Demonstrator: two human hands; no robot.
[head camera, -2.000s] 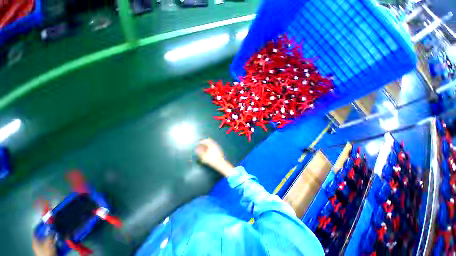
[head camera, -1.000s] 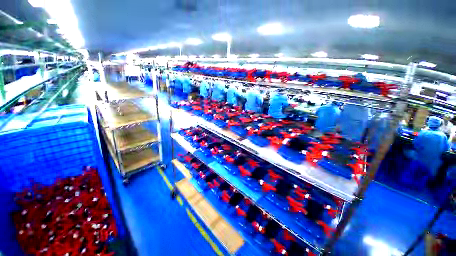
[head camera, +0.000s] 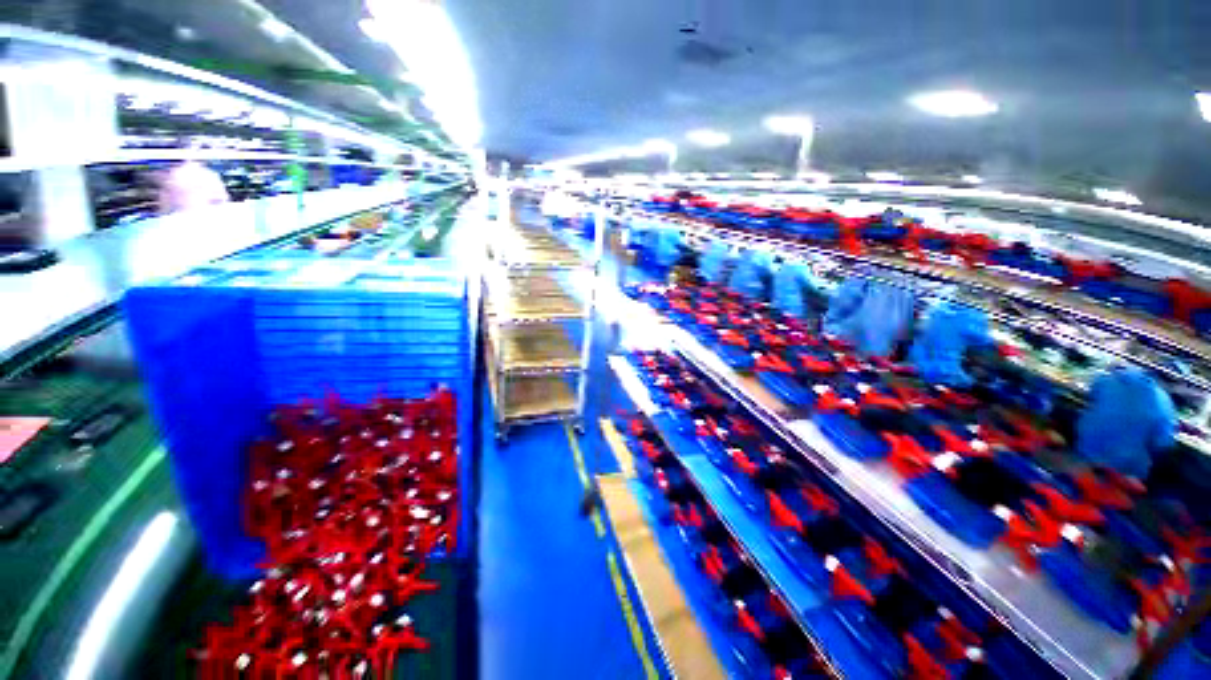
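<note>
Neither of my hands is in the picture. Nearest in front of me, a large blue plastic crate (head camera: 213, 399) lies tipped on its side on the green bench (head camera: 126, 531). A heap of red spring clamps (head camera: 352, 518) with pale tips fills its lower part and spills out of its open side towards me. To the right, a wire rack (head camera: 797, 425) holds long rows of clamped units (head camera: 976, 478), blue bodies with dark screens and red clamps, on several levels. The picture is somewhat blurred.
A trolley (head camera: 541, 345) with tan shelves stands on the blue floor (head camera: 525, 531) beyond the crate. A tan sheet (head camera: 644, 571) lies low along the rack. Several people in light-blue smocks (head camera: 950, 343) are behind the rack. Dark items lie on the bench's left side.
The view has swung from the bench to the rack, then back left, so the crate and clamps stand nearer the middle. My hands and the clamped device, seen earlier, are out of view.
</note>
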